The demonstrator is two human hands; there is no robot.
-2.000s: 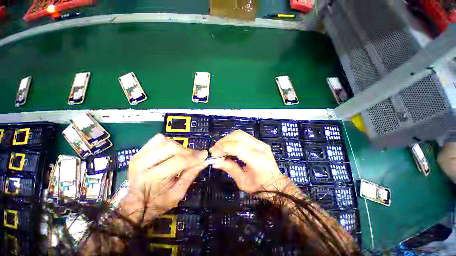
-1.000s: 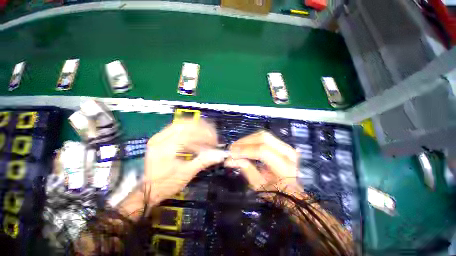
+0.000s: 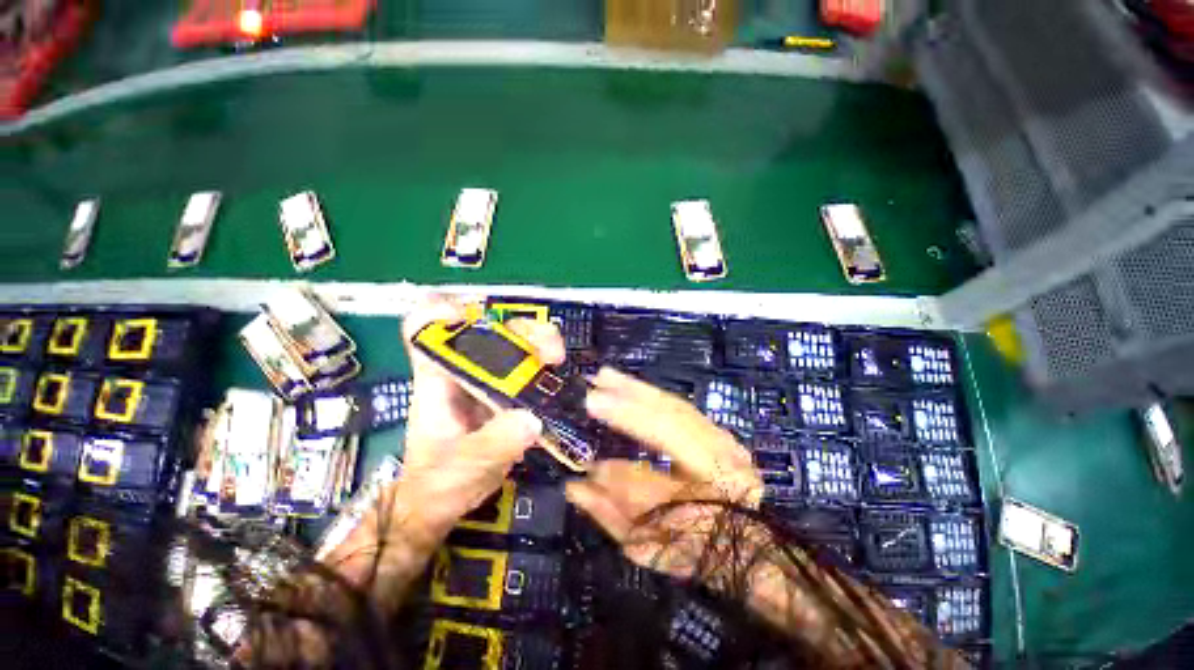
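My left hand holds a black front housing with a yellow screen frame around its dark window. The housing is tilted, its yellow end up and left, above the parts tray. My right hand is beside the housing's lower right end, fingers apart, holding nothing that I can see. The parts tray under my hands bears rows of black housings, with pale keys at the right and yellow frames at the left. Hair hides its near part.
Board assemblies lie piled left of my left hand. Another tray with yellow-framed pieces is at far left. Beyond a pale rail, board assemblies lie spaced along the green belt. A grey machine housing stands at the right.
Both hands were pinched together over the tray. Now the yellow-framed housing shows in my left hand, and my right hand has opened and parted from the left. The camera view has shifted.
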